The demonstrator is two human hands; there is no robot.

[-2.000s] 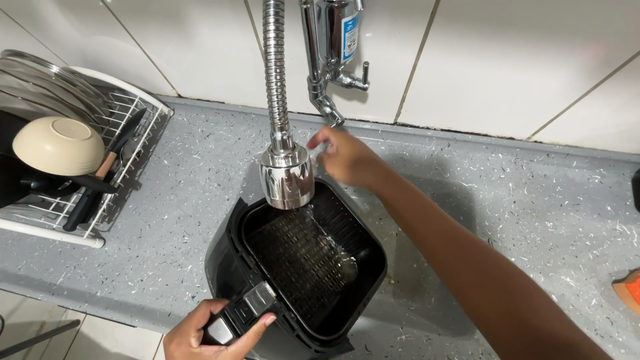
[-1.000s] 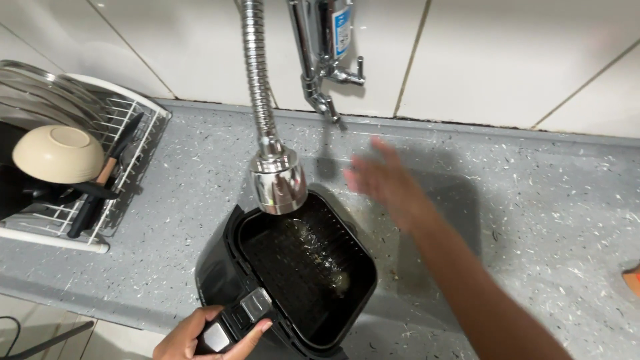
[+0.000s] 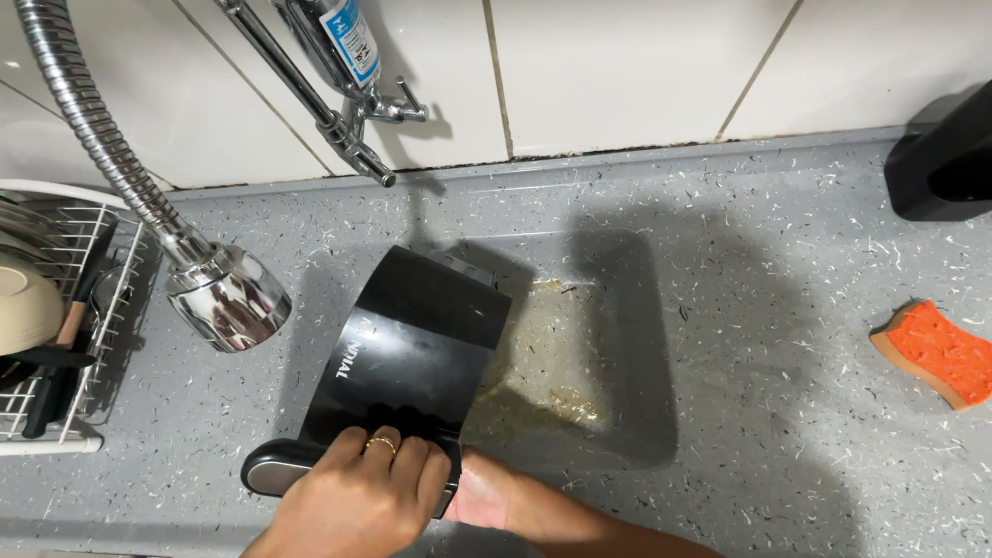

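A black air fryer basket is tipped on its side over the grey sink basin, its outer front wall and handle towards me. My left hand, with a ring on one finger, grips it by the rim beside the handle. Behind the near edge, my right hand is against the basket; its fingers are hidden. Yellowish liquid with bits lies on the basin floor. The chrome faucet head hangs to the left of the basket.
A white wire dish rack with plates, a beige bowl and black-handled utensils stands at left. An orange sponge lies on the counter at right, below a black container. A chrome tap projects from the tiled wall.
The basket, upright with its inside showing before, is now tipped over the basin. My right hand has moved from near the tap down to the basket. The view has shifted closer.
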